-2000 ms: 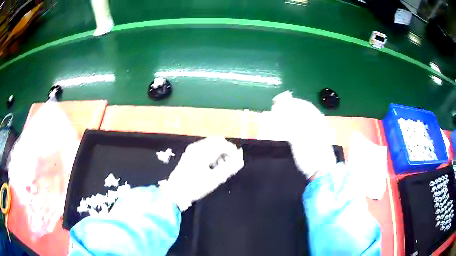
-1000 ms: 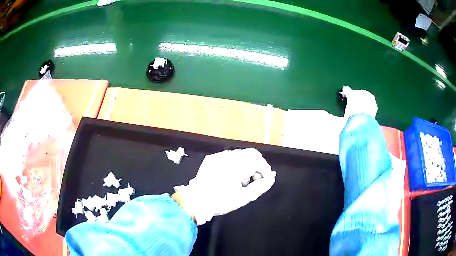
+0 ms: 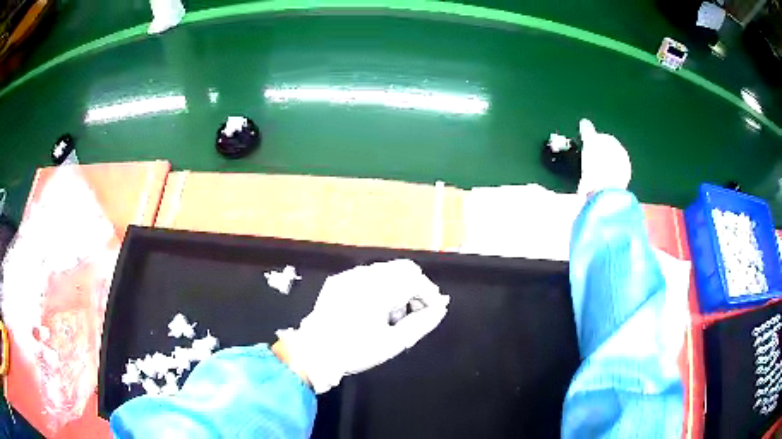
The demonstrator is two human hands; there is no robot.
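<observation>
My left hand (image 3: 369, 321), in a white glove, is curled over the middle of the black tray (image 3: 480, 343). It is closed on small grey parts that show at its fingers. White plastic parts (image 3: 163, 364) lie in a loose cluster at the tray's left, with a single one (image 3: 282, 279) nearer the hand. My right hand (image 3: 605, 161), gloved white, reaches over the green belt, just right of a round black carrier (image 3: 562, 159) bearing a white part. A finger points up and nothing shows in this hand; its far side is hidden.
Two more black carriers with white parts stand on the belt (image 3: 369, 141), one (image 3: 237, 139) left of centre, one at far left. Clear film (image 3: 60, 300) lies left of the tray, a white sheet (image 3: 514, 219) behind it. A blue bin (image 3: 707, 257) and second tray (image 3: 729, 377) are at right.
My right hand has moved from above the sheet out to the right carrier, which now shows a white part on top. The carriers have shifted left. My left hand stays closed over the tray.
</observation>
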